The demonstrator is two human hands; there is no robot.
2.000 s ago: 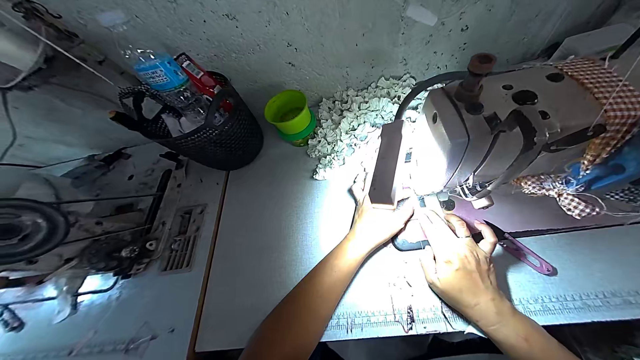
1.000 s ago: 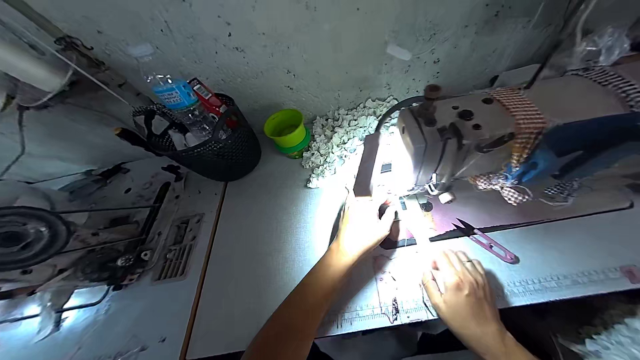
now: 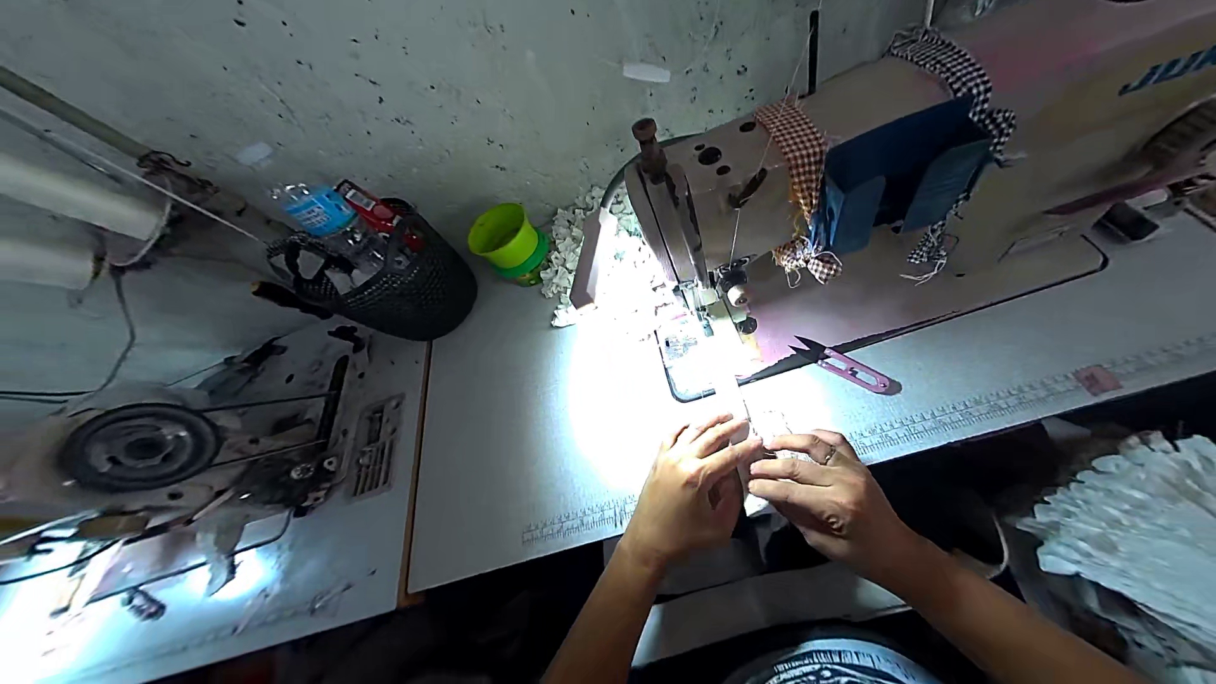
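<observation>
Both my hands meet at the front edge of the sewing table. A narrow strip of white fabric (image 3: 731, 404) runs from under the sewing machine's needle area toward me, and my left hand (image 3: 693, 475) pinches it with thumb and fingers. On its right side, my right hand (image 3: 822, 484) holds the same strip, a ring on one finger. The industrial sewing machine (image 3: 760, 190) stands beyond my hands, its presser foot (image 3: 708, 313) in bright glare. Pink-handled thread snips (image 3: 855, 369) lie right of the needle area, blades apart.
Small white fabric pieces (image 3: 570, 252) are heaped behind the machine head, beside a green plastic cup (image 3: 508, 242). A black basket (image 3: 408, 294) with a plastic bottle (image 3: 323, 214) stands at the left. Another machine (image 3: 142, 446) is far left; white frilly pieces (image 3: 1130, 532) are piled lower right.
Both hands have moved from beside the needle area toward the table's front edge and are now together on the strip. A second ago they were apart. The view has shifted to the right.
</observation>
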